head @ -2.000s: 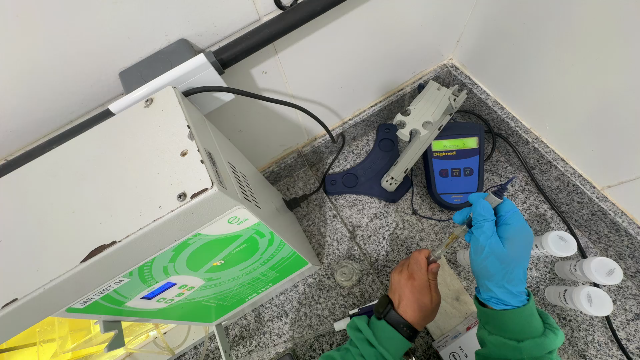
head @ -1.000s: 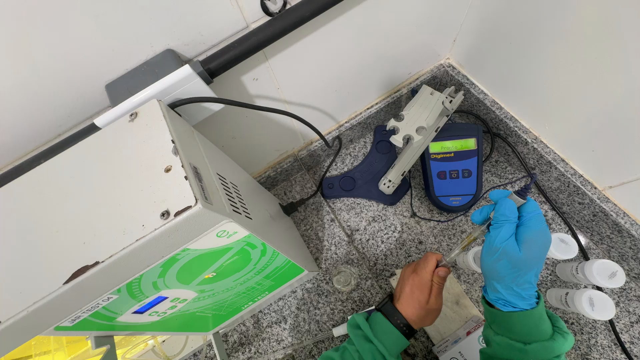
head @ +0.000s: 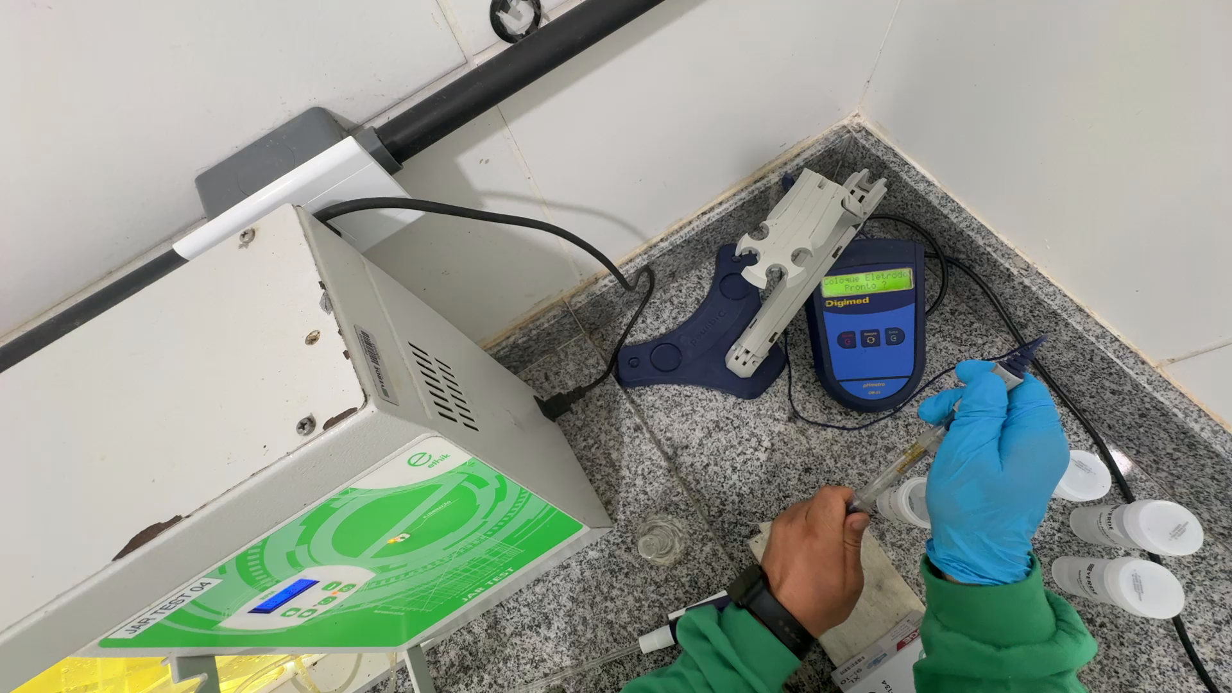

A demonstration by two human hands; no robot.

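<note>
My bare left hand (head: 816, 555), with a dark band at the wrist, pinches the lower end of a clear electrode probe (head: 900, 472). In a blue glove, my right hand (head: 1001, 462) grips the probe's upper end, where its cap and dark cable boot (head: 1022, 358) stick out. The probe slants up to the right between both hands. Beyond them a blue Digimed meter (head: 868, 337) lies on the granite with its green display lit. A grey electrode holder arm (head: 799, 260) rests on a dark blue stand base (head: 693, 346), left of the meter.
White-capped bottles (head: 1136, 527) stand right of my gloved hand, one partly behind the probe. A small glass vessel (head: 661, 539) and a marker-like item (head: 659, 638) lie left. A carton (head: 881, 659) sits below my hands. The jar test unit (head: 462, 404) fills the left; black cables (head: 1001, 298) cross the counter.
Both hands with the probe have moved slightly right compared with two seconds ago. The meter's display text has changed.
</note>
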